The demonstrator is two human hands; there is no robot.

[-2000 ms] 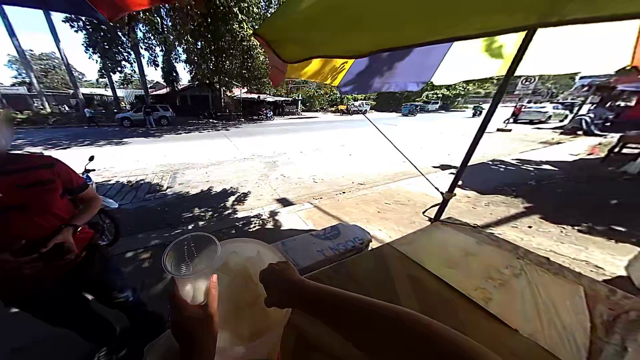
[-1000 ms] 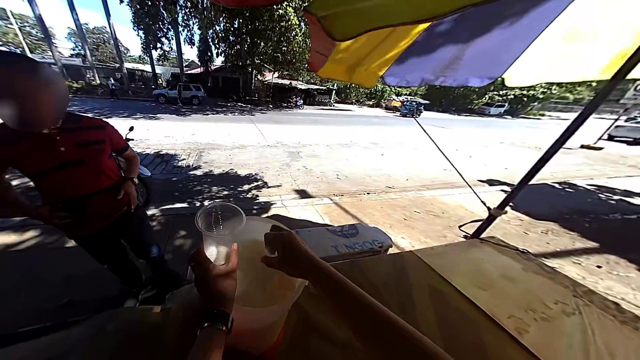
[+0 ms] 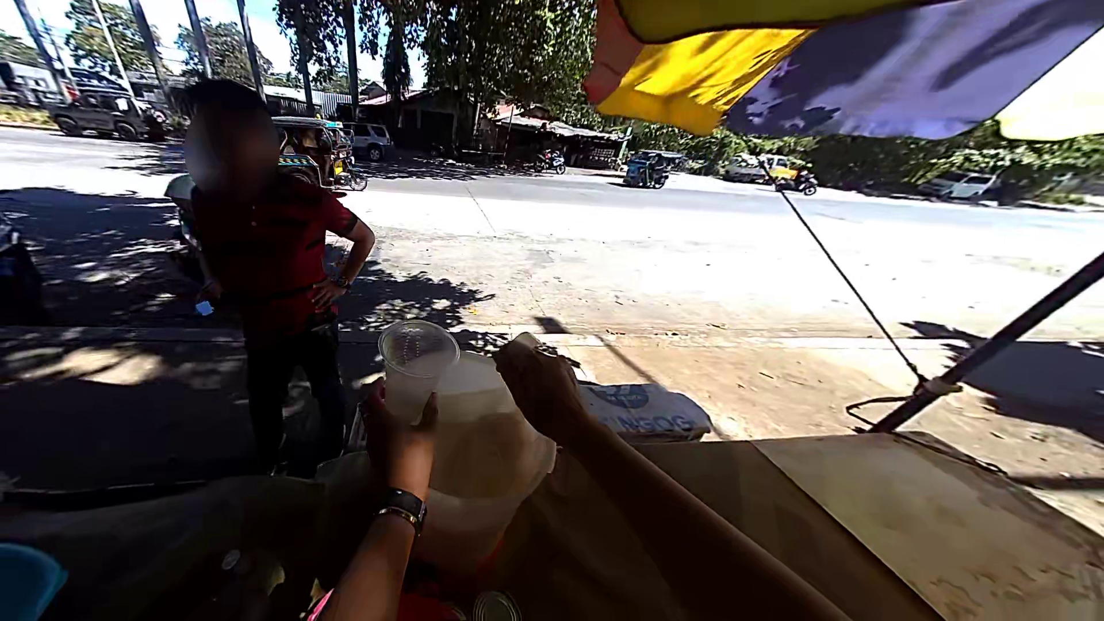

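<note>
My left hand [image 3: 404, 431] is closed around a clear plastic cup [image 3: 418, 358], held upright at the left rim of a large translucent container [image 3: 492, 448]. Pale cloudy liquid or similar matter lies inside the container. My right hand [image 3: 543, 384] is above the container's right side, its fingers curled round a small pale object [image 3: 523, 341] whose kind I cannot tell. Part of that object shows above the fingers; the rest is hidden. A dark band and a bracelet are on my left wrist.
A person [image 3: 272, 250] in a red shirt stands beyond the counter, at left. Behind the container lies a printed sack [image 3: 642, 410]. A brown-covered surface [image 3: 862, 509], a slanted pole [image 3: 1000, 345] and a tied cord are at right. A blue basin [image 3: 30, 578] stands at lower left.
My right hand has risen from low over the container, and a pale object now shows in its fingers. My left hand still holds the cup. The view has turned left.
</note>
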